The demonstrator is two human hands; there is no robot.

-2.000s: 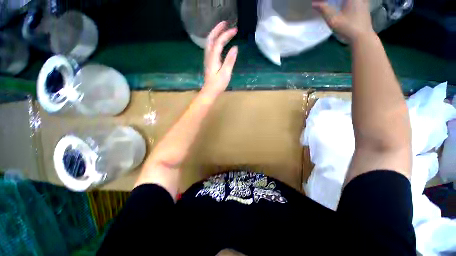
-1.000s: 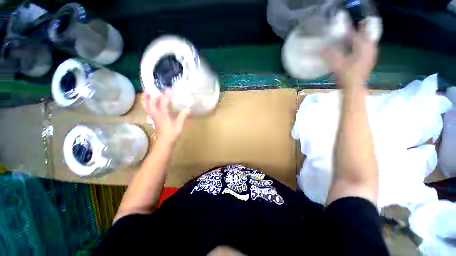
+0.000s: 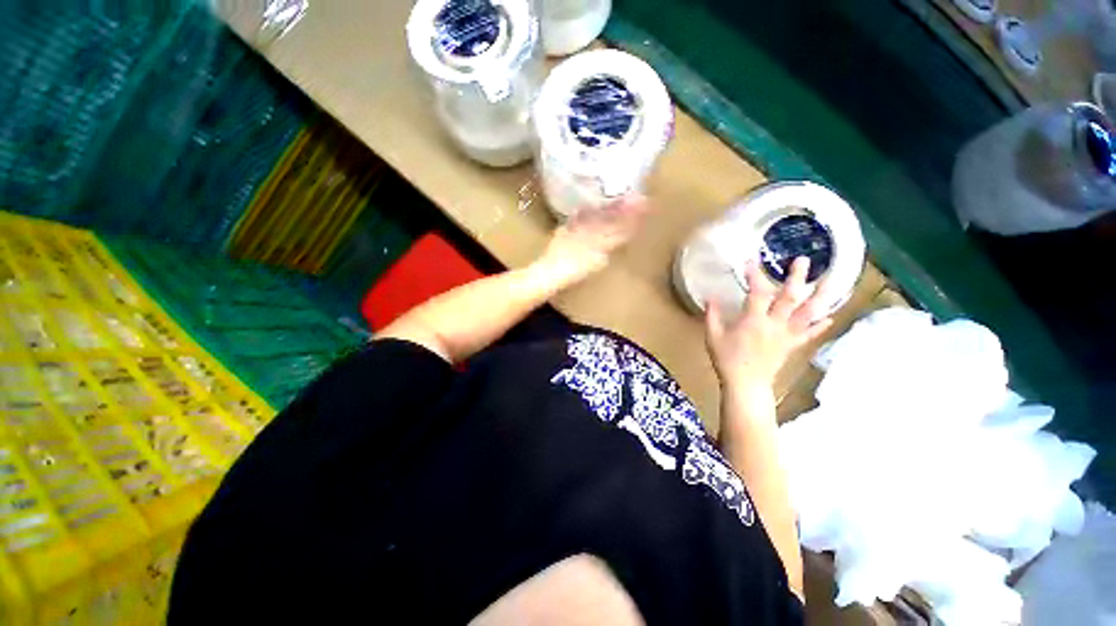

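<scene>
A clear canister unit with a white collar and dark round centre lies on the brown cardboard sheet. My right hand holds it, fingers spread over the collar and the edge of the dark centre. A second canister unit lies to its left. My left hand, a little blurred, is at its lower end; whether it grips or only touches cannot be told. A third canister unit is beside that one, further left.
Part of another canister shows at the top edge. A white bag pile is at right. A canister is on the dark green conveyor belt. Yellow and green crates and a red object are at left.
The view has turned and shifted toward the left-hand crates. My right hand has brought a canister from over the belt to the cardboard. The canister my left hand held now lies beside the others.
</scene>
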